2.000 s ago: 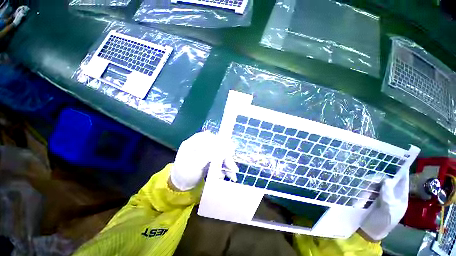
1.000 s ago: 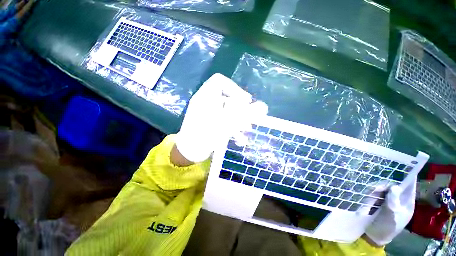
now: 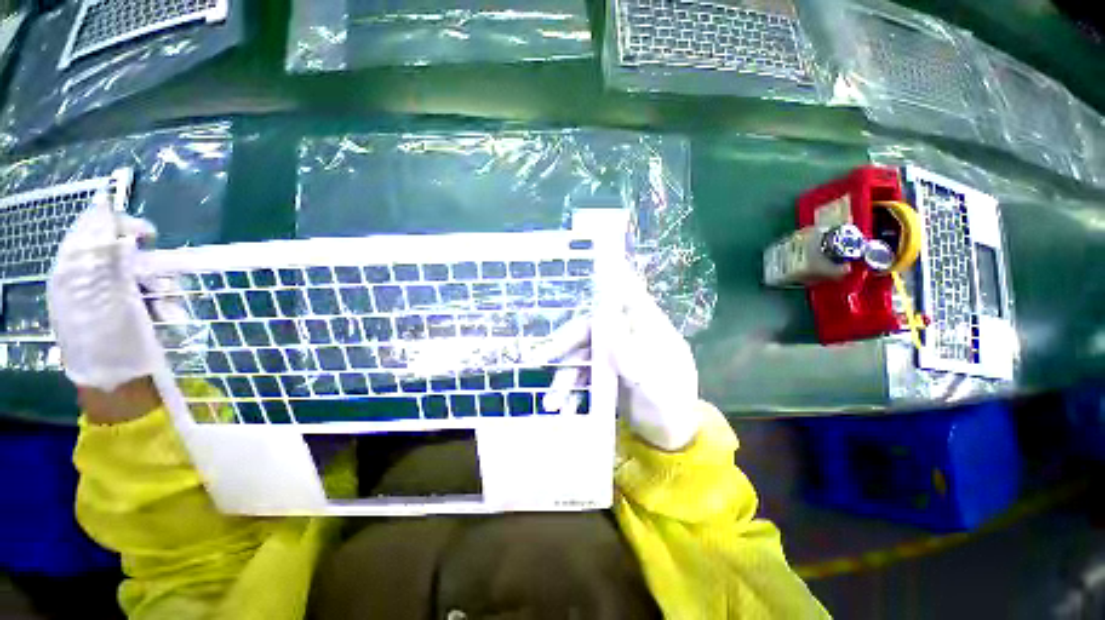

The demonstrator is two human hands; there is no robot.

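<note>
A bare silver laptop top case (image 3: pixel 400 454) is held up in front of me, touchpad opening towards me. Green bench and plastic show through its key holes. My left hand (image 3: pixel 103 297), in a white glove, grips its left edge near the upper corner. My right hand (image 3: pixel 648 351), also white-gloved, holds its right edge, with fingers showing through the key holes. A flat clear plastic bag (image 3: pixel 485 182) lies on the green bench behind the top case, which partly hides it.
Another top case (image 3: pixel 55 218) lies on plastic at the left. A red holder (image 3: pixel 854 303) carries a metal-topped bottle (image 3: pixel 806 257) and a yellow ring (image 3: pixel 899 236). A silver panel (image 3: pixel 994 285) lies right of it. Bags and panels line the far side. Blue stools (image 3: pixel 933 466) stand below.
The view has swung to the right, so the red holder now shows fully. My left hand has shifted along the left edge. The top case is now nearly level across the view.
</note>
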